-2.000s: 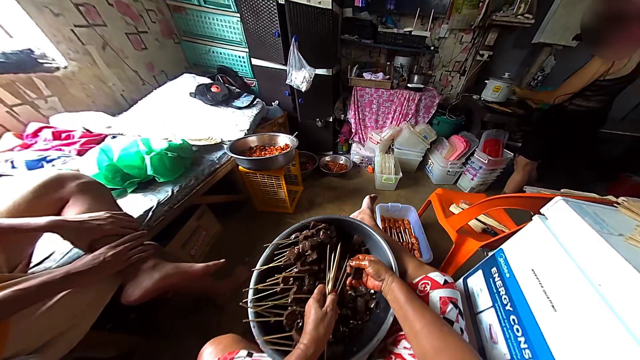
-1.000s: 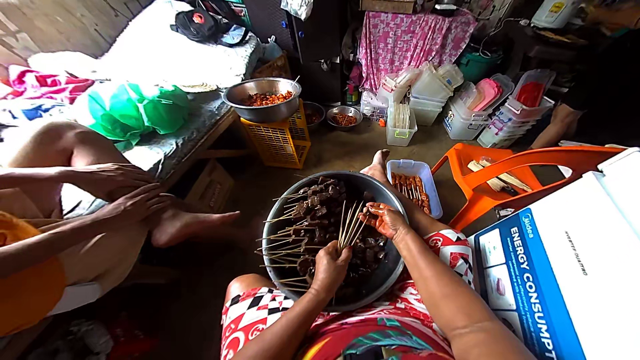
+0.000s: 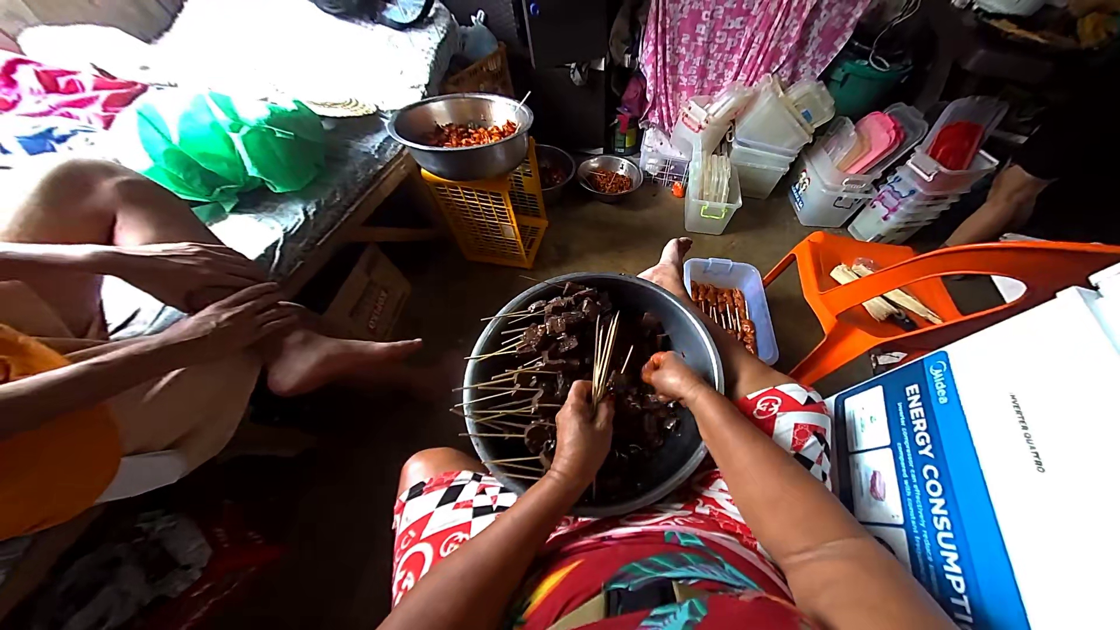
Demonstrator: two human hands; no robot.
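A large metal basin (image 3: 710,367) rests at my lap, holding dark cubes of meat. Along its left side lie several skewers of dark meat (image 3: 560,328), their bare stick ends reaching past the left rim. My left hand (image 3: 584,429) grips a bundle of bamboo sticks (image 3: 605,350) pointing upward over the basin's middle. Over the right part of the basin, my right hand (image 3: 672,376) has its fingers bent close together above the loose meat; whether they pinch a piece cannot be seen. A thin stick slants up just left of that hand.
A plastic tub (image 3: 763,324) of reddish skewers stands beyond my leg. An orange chair (image 3: 875,254) and a large appliance box (image 3: 1006,437) are at right. Another person's hands (image 3: 219,306) rest at left. A metal bowl (image 3: 420,131) tops a yellow crate (image 3: 490,219).
My right hand has moved away from the stick bundle to the right side of the basin. My left hand still holds the sticks. The view has tilted down.
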